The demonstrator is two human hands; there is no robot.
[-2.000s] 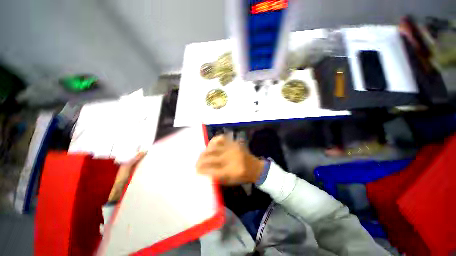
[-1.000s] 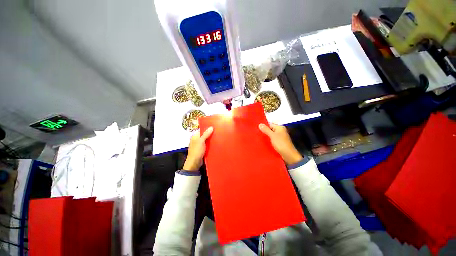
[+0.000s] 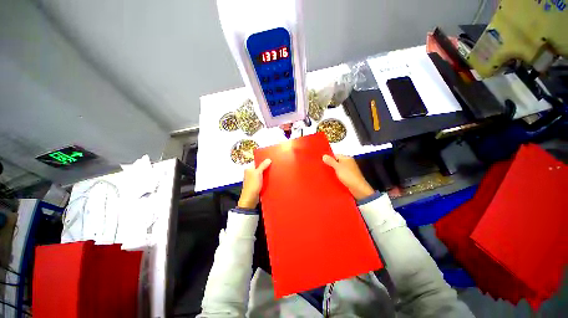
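A red panel lies face up between my hands, its far edge under the head of the fastening press. Light falls on that edge near the small die tooling. My left hand holds the panel's left edge near the far corner, thumb on top. My right hand holds the right edge the same way. The fingers under the panel are hidden. The counter display reads 13316. No fastener can be made out on the panel.
Dishes of gold fasteners stand left and right of the press. A black mat with an orange cutter knife and a phone lie at right. Red stacks sit low left and right. Cream machinery stands far right.
Two seconds ago the panel was tilted at left, pale back showing. It moved under the press, red face up, held in both hands. Over the last second it barely moved; the view shifted slightly.
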